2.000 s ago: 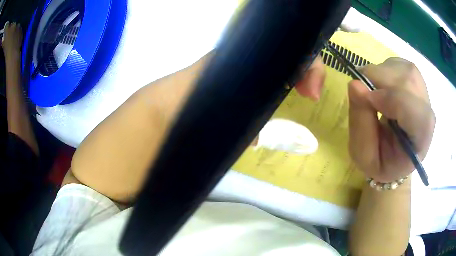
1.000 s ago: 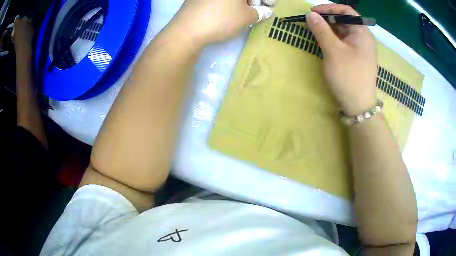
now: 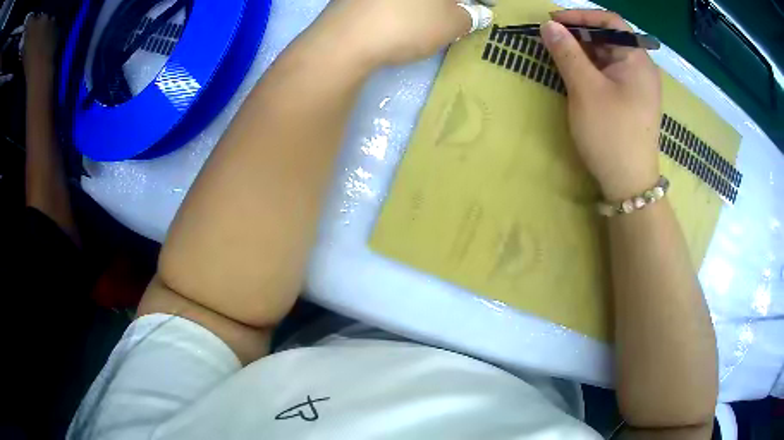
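My right hand (image 3: 615, 112) holds dark tweezers (image 3: 602, 36). Their tip points left, at the upper left end of two rows of small black die-cut pads (image 3: 526, 60). The rows lie on a yellow sheet (image 3: 499, 180) and run under my right hand to the sheet's right side. My left hand (image 3: 421, 26) is at the top edge, partly cut off, with a white finger cot (image 3: 478, 15) beside the sheet's upper left corner. Whether it holds anything cannot be seen.
A blue ring-shaped reel (image 3: 193, 94) with dark strips inside stands at the upper left on the white padded cover (image 3: 387, 292). Another person's arm (image 3: 43, 129) is at the far left. Thin dark frames (image 3: 731, 34) lie on the green surface at the upper right.
The large blurred black frame from two seconds ago is out of view. My right hand has moved to the left end of the rows. My left hand has withdrawn to the top edge.
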